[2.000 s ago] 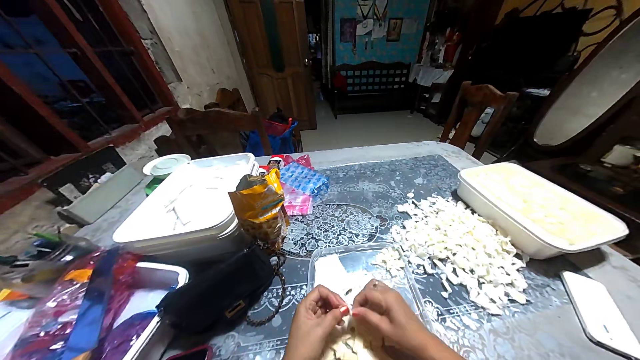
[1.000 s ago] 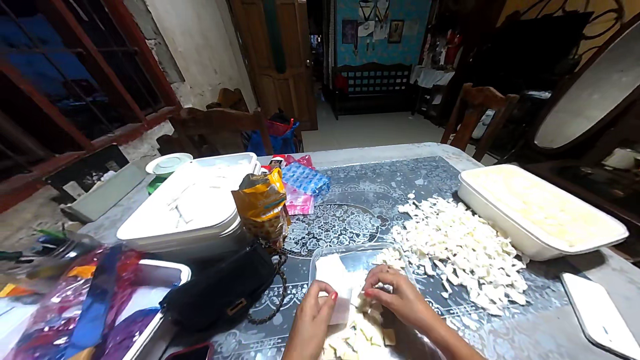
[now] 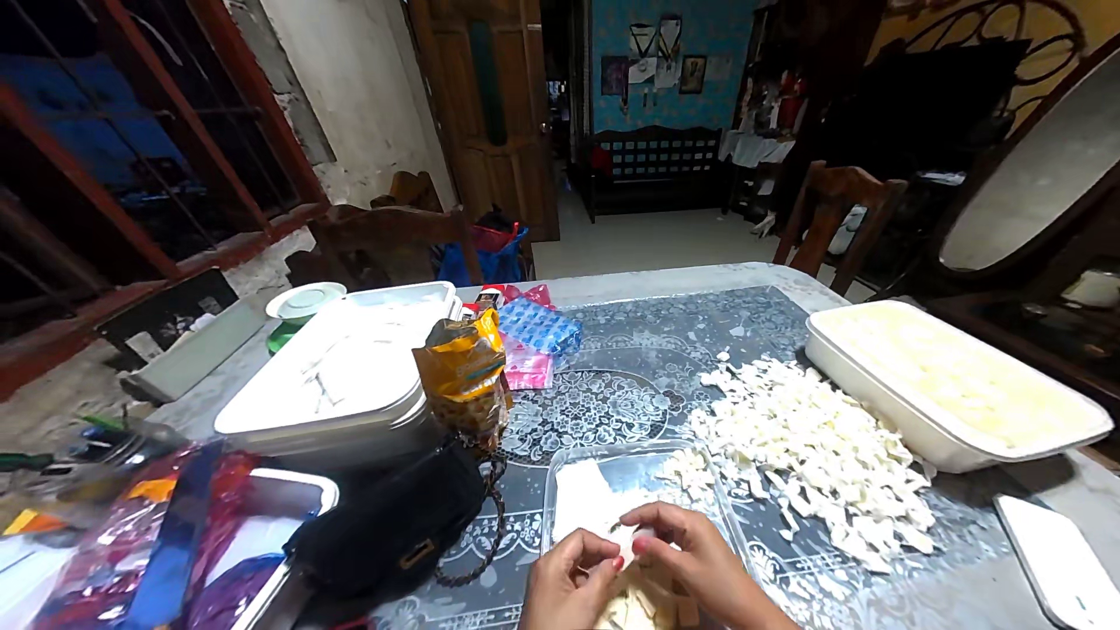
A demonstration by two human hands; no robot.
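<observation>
Over a clear plastic tray [image 3: 560,477] at the bottom centre, my left hand [image 3: 573,573] and my right hand [image 3: 687,560] meet, their fingertips pinching a small pale piece between them. Unwrapped-looking yellowish pieces [image 3: 634,604] lie beneath the hands. White paper squares [image 3: 582,499] rest in the tray's left part, and a few small white twisted pieces [image 3: 689,472] in its upper right. Right of the tray spreads a big heap of white paper-wrapped pieces [image 3: 822,446]. The fingers partly hide the piece they pinch.
A white tub with pale yellow contents [image 3: 954,376] stands at the right, near a white phone-like object [image 3: 1059,560]. To the left are a stack of white containers [image 3: 332,367], an orange foil bag [image 3: 464,367], a black purse [image 3: 394,516] and coloured plastic packs [image 3: 534,328].
One second ago my hands were apart, the left at the white paper and the right over the pieces. They have come together around a small pale piece.
</observation>
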